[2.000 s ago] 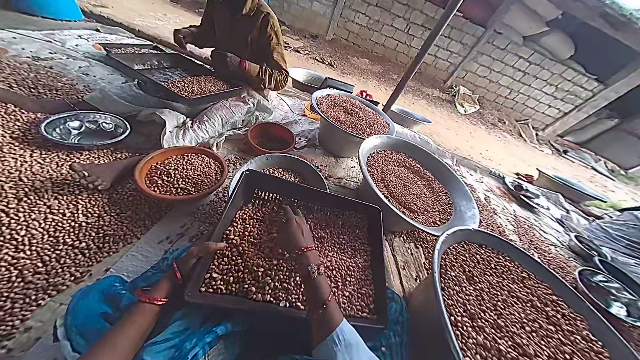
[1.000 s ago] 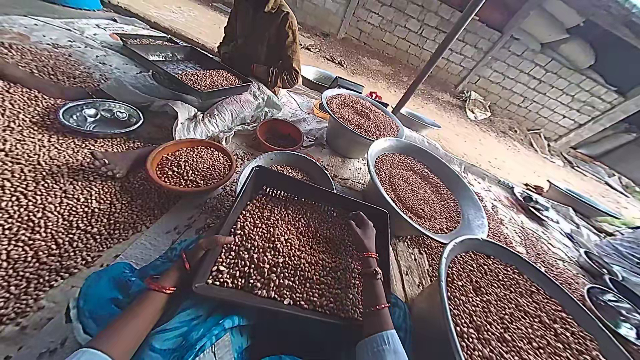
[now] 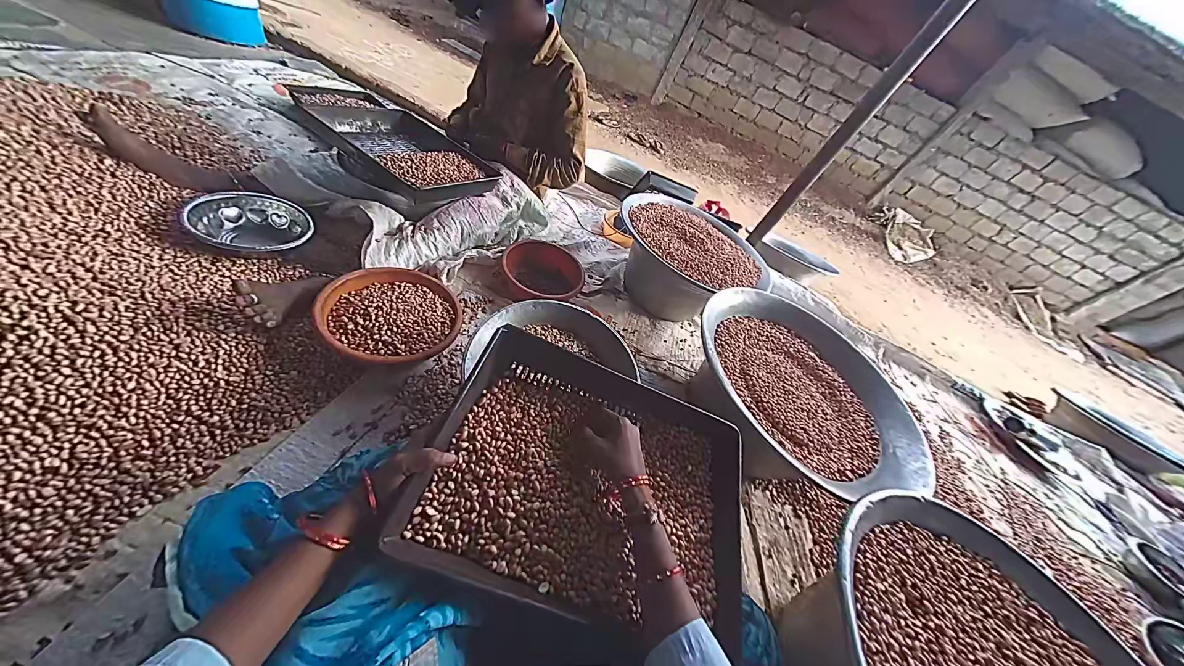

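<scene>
A dark rectangular sieve tray [image 3: 726, 518] lies tilted over my lap, filled with brown nuts or seeds [image 3: 518, 481]. My left hand [image 3: 412, 467] grips its left rim, thumb over the edge. Inside the tray my right hand [image 3: 610, 444] rests among the nuts with its fingers bent down; its fingertips are hidden, so whether they hold any cannot be told. Beneath the tray's far edge is a round metal basin [image 3: 624, 347], partly covered. A clay-coloured bowl of nuts [image 3: 324, 319] stands beyond my left hand.
Large metal tubs of nuts [image 3: 916, 453] [image 3: 846, 546] [image 3: 638, 268] line the right side. A loose heap of nuts [image 3: 139, 388] spreads at left, with a metal plate [image 3: 245, 245] beside it. Across from me a person [image 3: 546, 102] sits by another tray [image 3: 407, 139]; a smaller reddish bowl [image 3: 544, 248] stands between.
My right hand has moved from the tray's right side in onto the nuts near its middle. My left hand stays on the left rim.
</scene>
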